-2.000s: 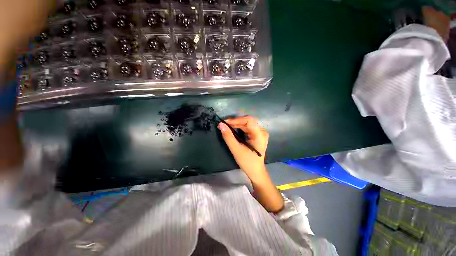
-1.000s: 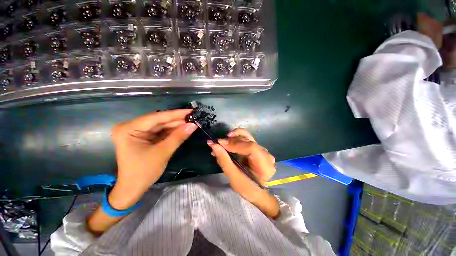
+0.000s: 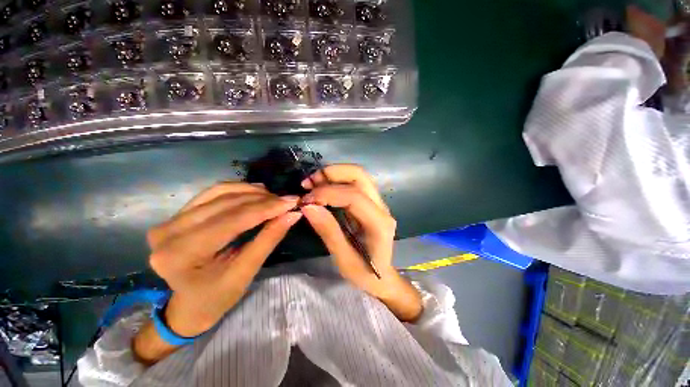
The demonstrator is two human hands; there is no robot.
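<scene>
My left hand [image 3: 219, 242], with a blue wrist strap [image 3: 168, 325], pinches a small dark module [image 3: 303, 202], mostly hidden by fingertips. My right hand [image 3: 352, 219] meets it there, thumb and forefinger tips touching the module. My right hand also holds the dark tweezers [image 3: 363, 253], lying across the palm, with pale tips pointing away over the heap. The heap of tiny black parts [image 3: 272, 165] lies on the green mat just beyond my fingers, partly hidden by them. The clear blister tray [image 3: 303, 117], with a dark module in each visible pocket, lies at the far side.
Another person's white striped sleeve [image 3: 598, 136] rests over the mat [image 3: 469, 98] at the right. Below the bench edge are a blue bin [image 3: 480, 246], a yellow floor line [image 3: 442, 262] and stacked wrapped boxes [image 3: 575, 325]. A few black specks lie right of the heap.
My left hand came in with the module, and my hands have since closed together nearer to me. The tweezer tips have swung from the module to point away over the heap.
</scene>
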